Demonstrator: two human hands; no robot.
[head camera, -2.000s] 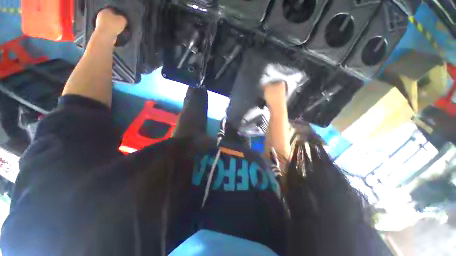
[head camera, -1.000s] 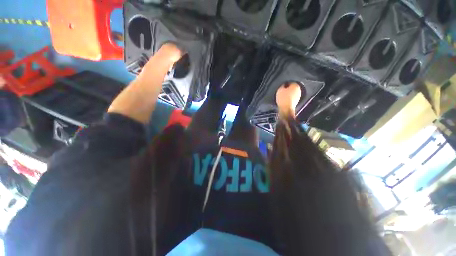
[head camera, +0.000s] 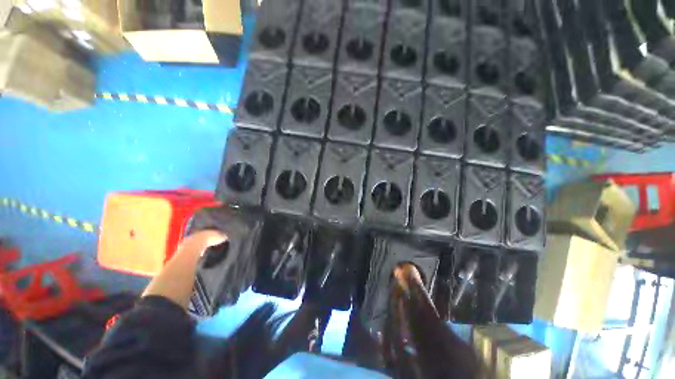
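Black speaker housings (head camera: 340, 189) stand in rows on the floor, most with the round hole facing up. My left hand (head camera: 201, 244) is at the round hole of a housing (head camera: 231, 274) at the left end of the front row, fingers in the hole. My right hand (head camera: 405, 275) is at the hole of another housing (head camera: 381, 300) in the front row, its fingertips inside and hidden. Between and beside these two, front-row housings (head camera: 283, 255) show their open side with a tube-like bar.
A red stool (head camera: 137, 231) touches the left end of the rows. Cartons stand at top left (head camera: 174, 44) and right (head camera: 573, 285). Black housings are stacked at top right (head camera: 592, 81). Red stools show at far left (head camera: 48, 285) and right (head camera: 644, 198). Yellow-black tape crosses the blue floor.
The view has tilted up, showing more rows. The housing in my left hand has moved right, from beside the red stool against the row. My right hand's housing has come into the front row.
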